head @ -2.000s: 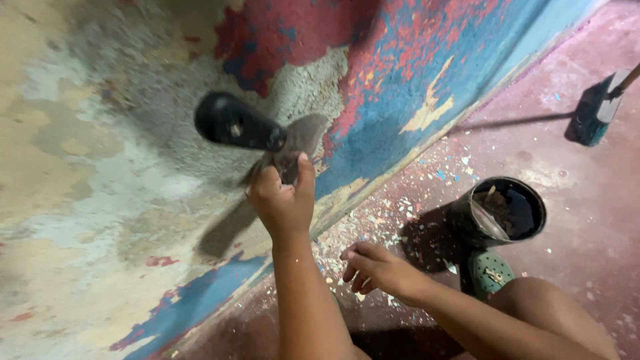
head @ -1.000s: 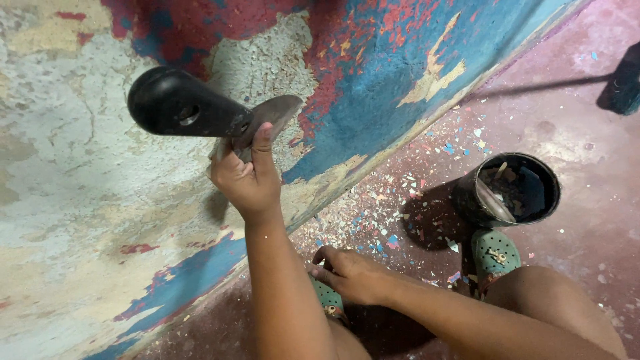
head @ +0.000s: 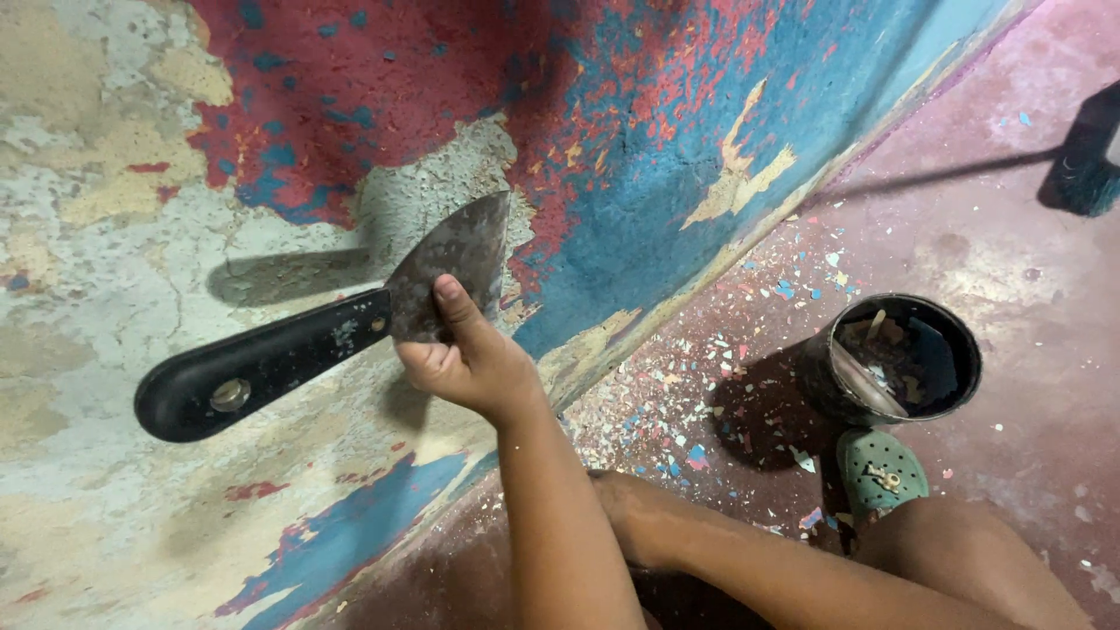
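My left hand (head: 468, 363) grips a broad putty knife (head: 262, 359) by its metal blade, thumb on the near face and the other fingers mostly hidden behind. The black handle points to the lower left, and the blade's wide edge is at or near the wall (head: 647, 219), beside a bare grey patch; contact is unclear. The wall has peeling red, blue and cream paint. My right hand (head: 626, 507) is low, just right of my left forearm, which partly covers it; its fingers are hidden.
Paint chips (head: 674, 411) litter the reddish floor along the foot of the wall. A black bucket (head: 976, 367) holding dark contents stands at the right, next to a green clog (head: 879, 472) on my foot. A broom head (head: 1085, 179) lies near the right edge.
The putty knife's handle has swung from pointing upper left to pointing lower left. My right hand has gone from plain view to partly behind my left forearm.
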